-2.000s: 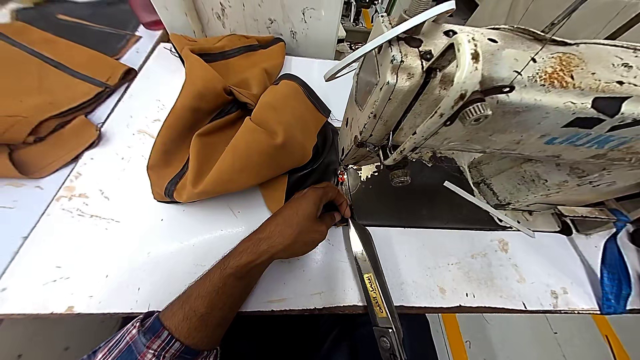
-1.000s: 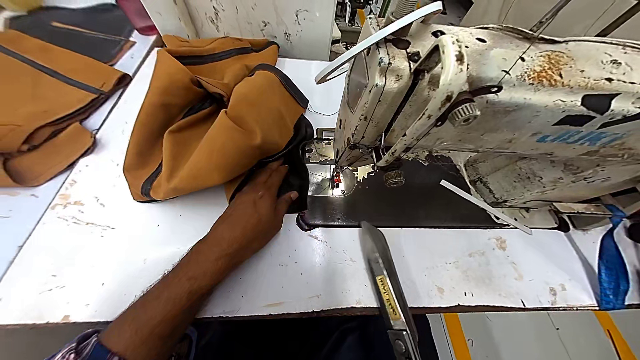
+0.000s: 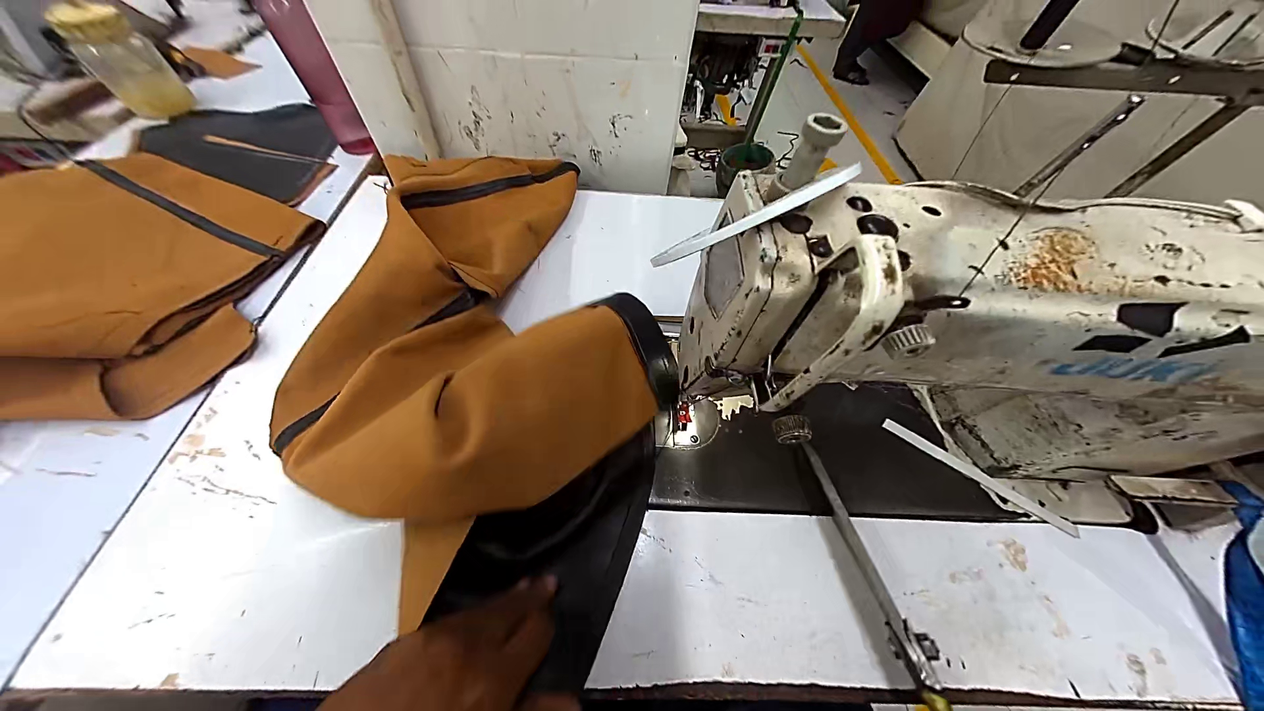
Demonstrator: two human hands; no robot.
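My left hand (image 3: 469, 647), blurred, is at the near table edge on the black lining (image 3: 553, 553) of a tan-brown fabric piece (image 3: 494, 415) with dark strips. Its fingertips touch the lining; whether they pinch it is unclear. The fabric's dark-edged end stands up beside the needle area of a worn white sewing machine (image 3: 987, 286). Right of my left hand, metal scissors (image 3: 869, 558) reach from the bottom edge over the white table, tips by a knurled knob above the dark machine bed (image 3: 731, 479). Their handles are mostly cut off, and my right hand is out of view.
More tan fabric pieces (image 3: 128, 267) and a dark piece (image 3: 247, 148) lie at the left, near a pink bottle (image 3: 316, 69) and a yellow-lidded jar (image 3: 118, 59). A white strip (image 3: 978, 474) crosses the machine bed. Blue cloth (image 3: 1246, 563) hangs at the right.
My left hand has moved from beside the needle area to the near table edge, and more black lining shows. The scissors' tips have moved up onto the machine bed. The view has tilted up.
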